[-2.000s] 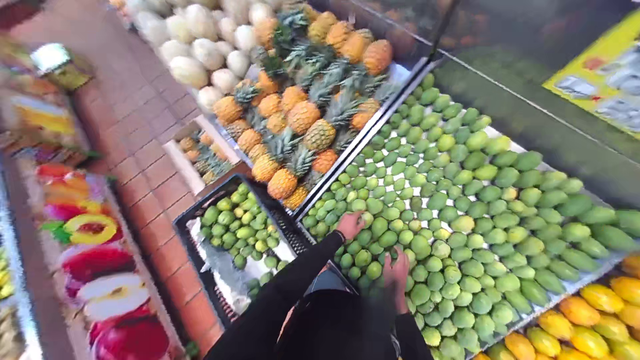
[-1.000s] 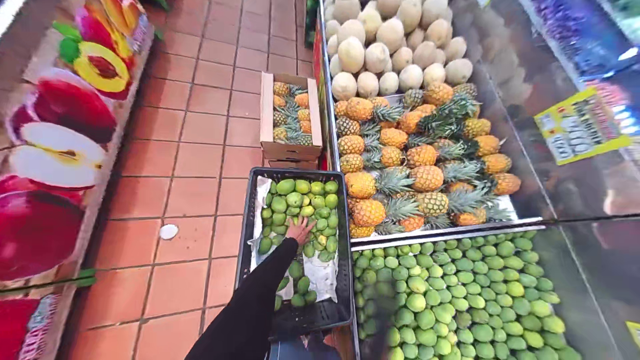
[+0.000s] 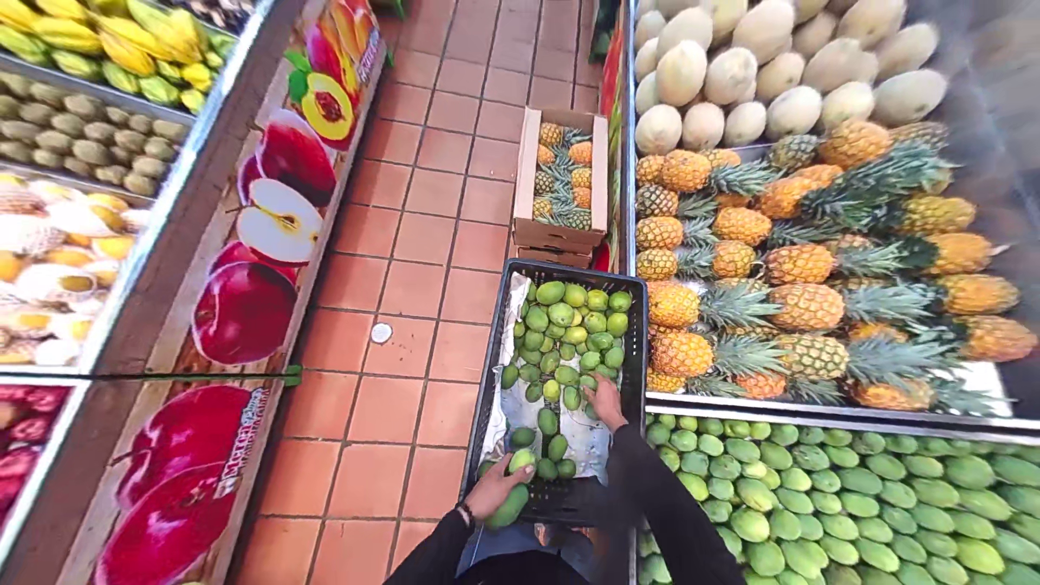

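A black plastic crate (image 3: 639, 341) lined with pale paper stands before me, holding many green mangoes (image 3: 561, 314). At the crate's near left corner, my left hand (image 3: 494, 490) grips a green mango (image 3: 522, 460); another, larger one (image 3: 509, 507) lies against its palm side. My right hand (image 3: 603, 402) reaches into the crate at the right side, its fingertips on the mangoes near the middle. Whether it holds one is hidden. Rows of similar green fruit (image 3: 751, 524) fill the display at the lower right.
Pineapples (image 3: 800, 266) and pale melons (image 3: 764, 73) fill the display on the right. Beyond the crate stands a cardboard box (image 3: 600, 162) of pineapples. A stand with a fruit-printed front (image 3: 280, 219) runs along the left of the tiled floor (image 3: 390, 406). A white disc (image 3: 381, 332) lies there.
Two seconds ago both hands were over the green fruit display. One second ago one hand was in the crate. Now both hands are at the crate, the left with a mango.
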